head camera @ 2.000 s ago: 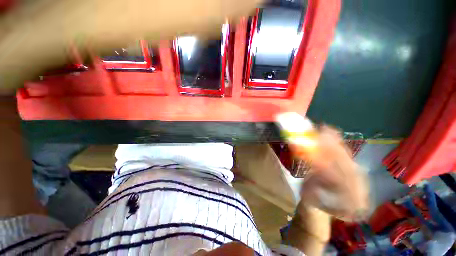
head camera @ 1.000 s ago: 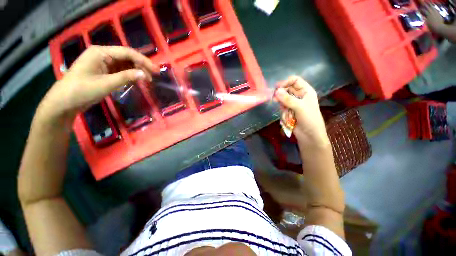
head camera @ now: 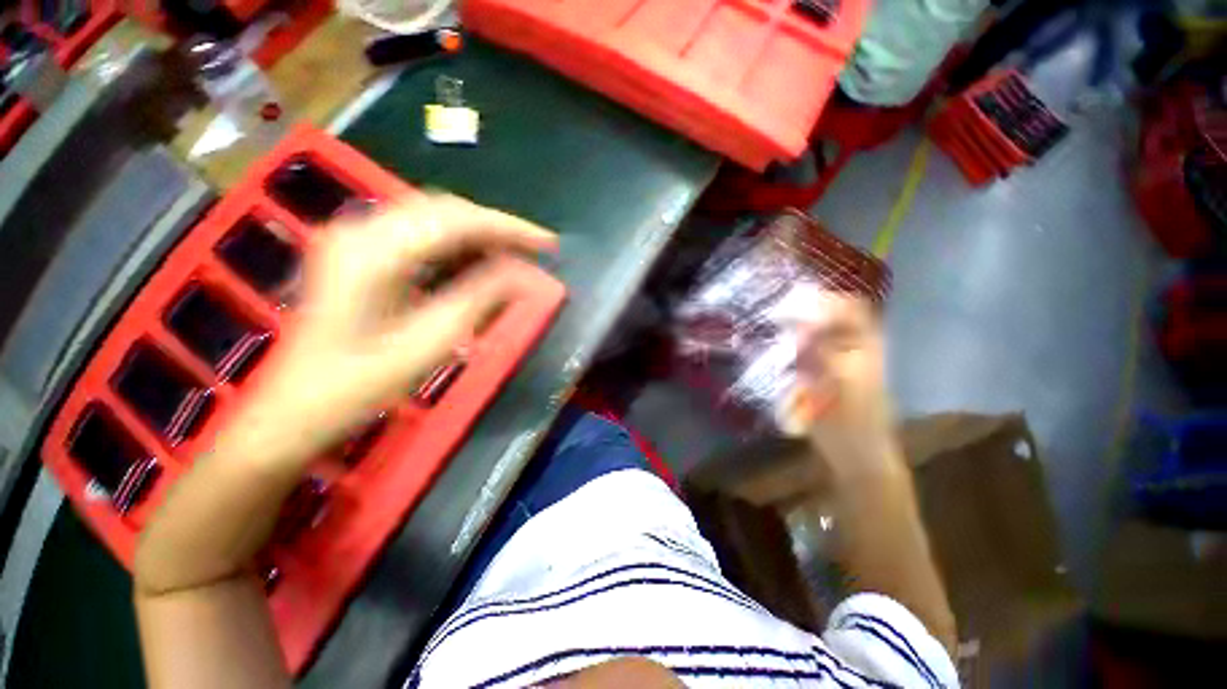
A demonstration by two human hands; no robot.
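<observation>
A red-orange foam tray (head camera: 303,643) lies on the dark green bench at the left, with black phones (head camera: 215,330) in its pockets. My left hand (head camera: 390,289) is over the tray with thumb and fingers apart, and it hides some pockets. I see nothing in it. My right hand (head camera: 841,370) is blurred, right of the bench edge, and holds crumpled clear film (head camera: 747,316). A small orange spot shows at its fingertips; I cannot tell what it is.
Another red-orange tray (head camera: 673,81) lies at the far bench end. A yellow pad (head camera: 452,124) and a dark tool (head camera: 413,46) lie beyond my left hand. A stool (head camera: 834,256) and an open cardboard box (head camera: 989,518) stand right of the bench.
The view has turned, so the tray now sits further left. The stretched film between my hands is now bunched in my right hand, which has moved away from the tray. My left hand has opened.
</observation>
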